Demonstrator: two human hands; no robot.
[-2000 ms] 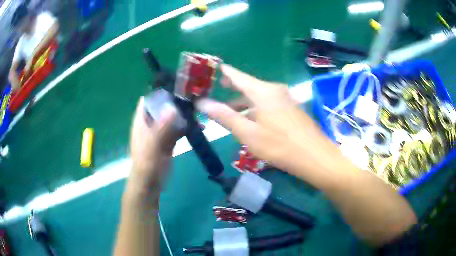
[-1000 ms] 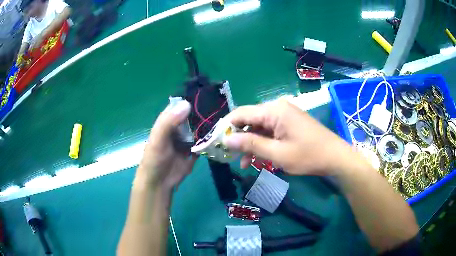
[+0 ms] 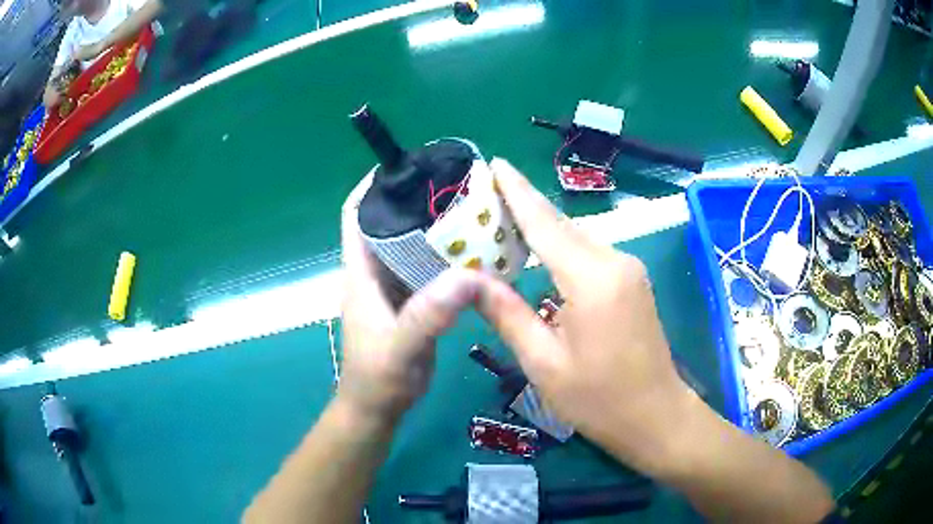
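A half-assembled microphone body (image 3: 409, 187) is held upright and slightly tilted, its black upper stem pointing up and left. My left hand (image 3: 394, 328) is around the ridged grey wall of its drum. A curved white button panel (image 3: 479, 233) with several gold dots lies against the drum's side. My right hand (image 3: 588, 317) presses on this panel, fingers at its right edge and thumb at its lower edge. Thin red wires show between panel and drum top. The handle tube below the drum is hidden by my hands.
Two more units (image 3: 501, 495) lie below my hands, one partly hidden, beside a small dark-red circuit board (image 3: 503, 436). A blue bin (image 3: 721, 338) of gold and silver rings stands right. Another unit (image 3: 596, 138) and yellow tubes (image 3: 122, 287) lie on the green surface. A person (image 3: 97, 31) is upper left.
The button panel has moved from in front of the open drum onto its side. The unit has turned so its top faces me. My left hand has shifted right with it.
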